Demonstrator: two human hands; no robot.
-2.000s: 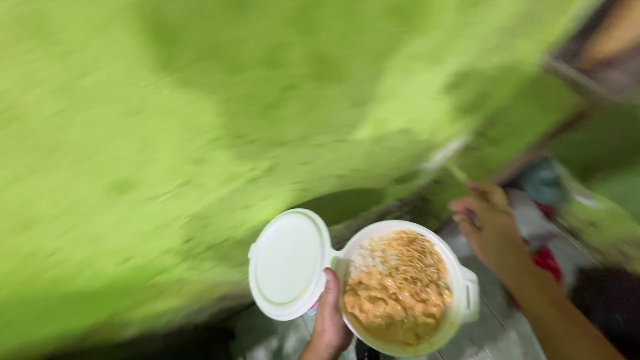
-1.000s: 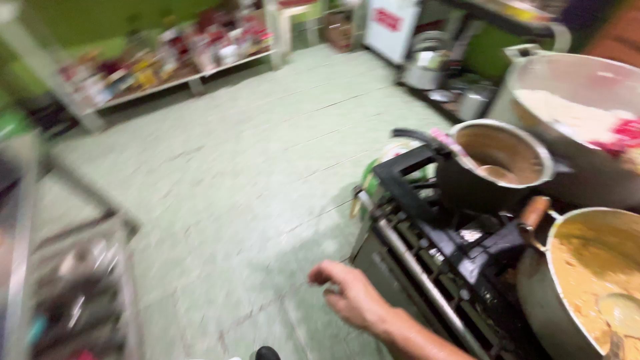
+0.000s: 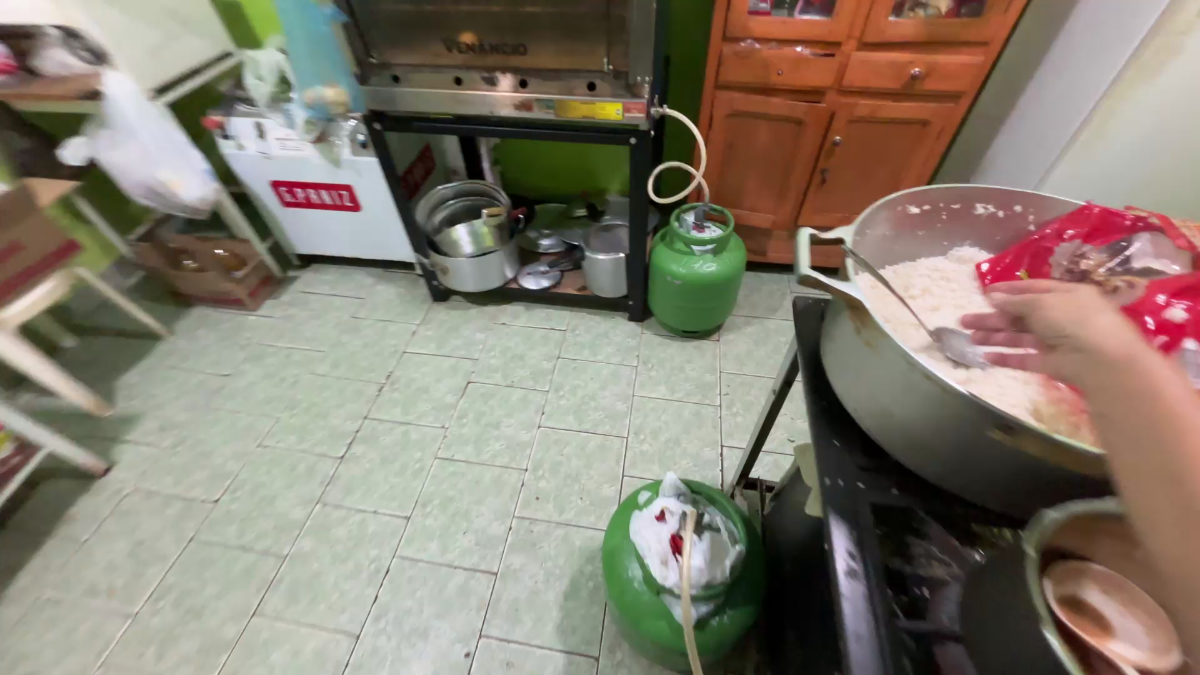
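My right hand (image 3: 1059, 323) reaches in from the right over a large aluminium pot (image 3: 947, 412) of white rice (image 3: 947, 281). Its fingers are apart beside the bowl of a metal spoon (image 3: 956, 345), which lies on the rice with its handle towards the pot's left handle; whether they touch is unclear. A red plastic bag (image 3: 1059, 246) lies over the rice behind the hand. Nearer stands a smaller pot (image 3: 1041, 553) with a round brownish dish or bowl (image 3: 1111, 614) inside. My left hand is out of the picture.
The pots are on a black stove (image 3: 844, 525). Green gas cylinders stand on the tiled floor, one by the stove (image 3: 623, 572), another (image 3: 696, 281) beside a metal rack (image 3: 640, 216) of pans. Behind are a wooden cabinet (image 3: 769, 141) and an oven (image 3: 506, 94). A chair (image 3: 47, 300) is at left.
The view has swung widely. The lidded white container of food and my left hand, seen two seconds ago, are out of view. My right hand has moved from beside the stove to over the rice pot.
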